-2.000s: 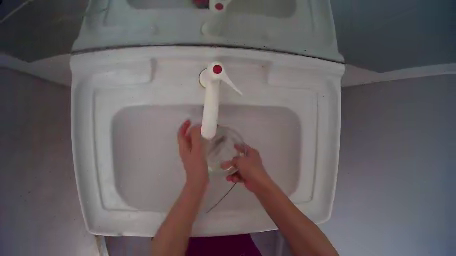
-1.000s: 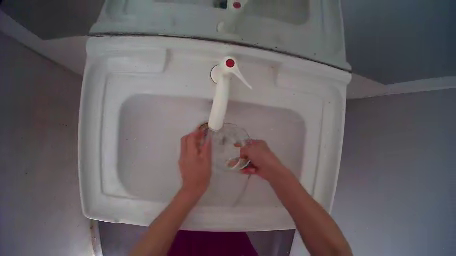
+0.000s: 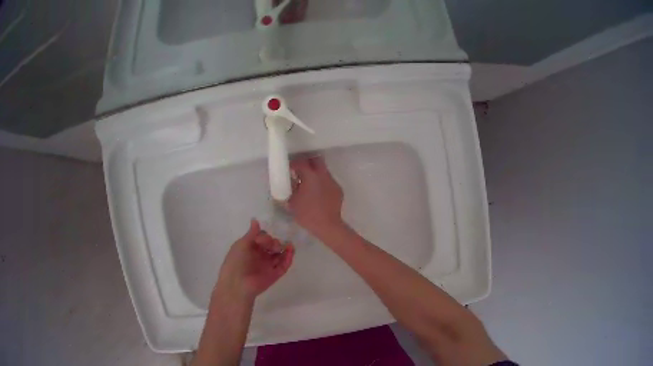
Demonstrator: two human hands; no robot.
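A clear glass bowl [image 3: 281, 224], faint and blurred, is in the washbasin [image 3: 193, 250] below the spout of the white tap [image 3: 279, 161]. My left hand [image 3: 259, 263] is at the near left side of the bowl, palm partly up, fingers curled at its rim. My right hand [image 3: 315, 196] is at the far right side of the bowl, beside the spout, with its fingers bent. A small shiny edge shows by the right fingers; I cannot tell if it is the bowl or a spoon. No spoon shows clearly.
A mirror [image 3: 215, 36] stands behind the basin and reflects the tap. The tap lever points to the right. A grey wall surface [image 3: 566, 214] lies to the right and another [image 3: 57, 250] to the left. A magenta apron [image 3: 336, 348] shows at the lower edge.
My right hand has moved from the bowl's near right side to its far side by the spout. My left hand has moved nearer to me. The thin handle below the right hand no longer shows.
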